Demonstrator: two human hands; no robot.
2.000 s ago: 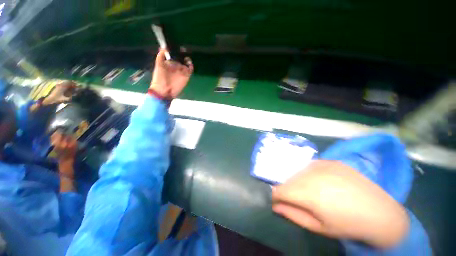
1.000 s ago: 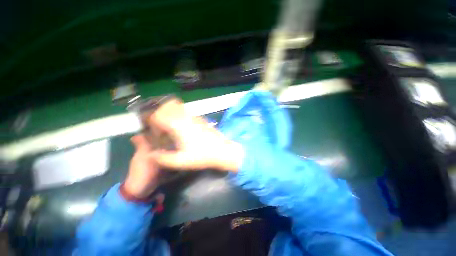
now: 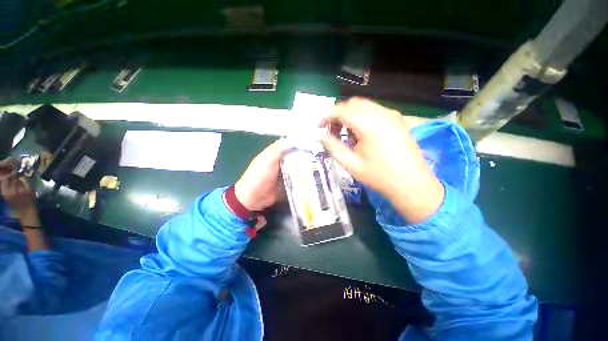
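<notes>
An open phone assembly [image 3: 315, 196] is held tilted over the bench, its dark end toward me, with an orange-brown strip inside. My left hand [image 3: 263, 178], with a dark red wrist band, grips it by its left side. My right hand [image 3: 377, 146] is at its far end, fingertips pinched over a bright white area; whether they hold a small part cannot be told. A white piece [image 3: 313, 110] shows just beyond the phone's far end. The parts tray is mostly hidden behind my right hand.
A blue cap [image 3: 448, 156] lies right of my right hand. A white paper sheet [image 3: 171, 150] lies left. Several phones, one here [image 3: 264, 76], are on the green belt. A tape-wrapped post [image 3: 513, 86] stands back right. A neighbour's hand [image 3: 19, 194] and black fixtures [image 3: 75, 154] are far left.
The view has swung to the right and then partly back. My left hand has come back from the belt with a phone. My right hand has moved from the tray to the phone's far end.
</notes>
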